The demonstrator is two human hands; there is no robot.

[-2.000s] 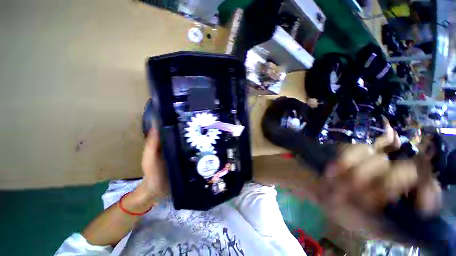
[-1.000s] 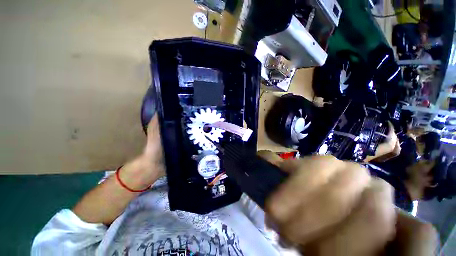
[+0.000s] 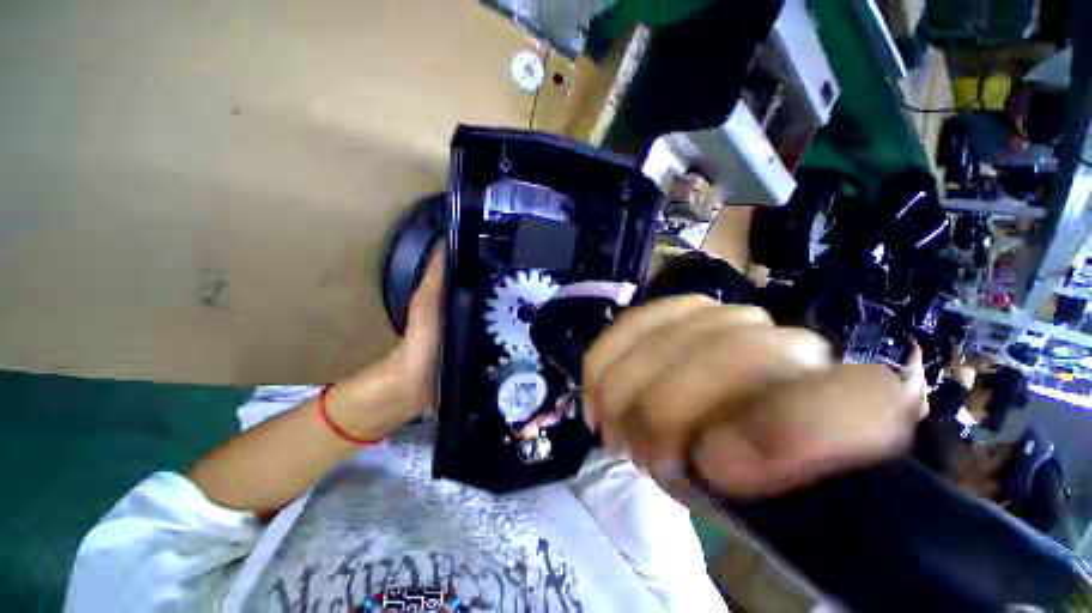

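An open black appliance housing point(image 3: 473, 443) faces me, tilted a little. Inside it are a white toothed gear point(image 3: 520, 309), a silver-white motor disc point(image 3: 522, 393) below, a pale ribbon cable point(image 3: 595, 291) and a dark flat panel point(image 3: 543, 243). A black round base point(image 3: 411, 266) shows behind its left side. My left hand point(image 3: 422, 338) holds the housing's left edge; its fingers are hidden behind. My right hand point(image 3: 742, 395) is closed around a thick black power screwdriver point(image 3: 898, 515). The tool's front end is over the gear's centre; its tip is hidden.
A tan bench point(image 3: 216, 216) lies at the left. A silver-white metal screw feeder point(image 3: 730, 156) stands beyond the housing. A small white disc point(image 3: 527, 71) lies at the top. Black units point(image 3: 814, 228) stand at the right, with people point(image 3: 1006, 419) beyond.
My right hand has brought the screwdriver from the right onto the gear's centre. The housing and my left hand sit further right in view than before.
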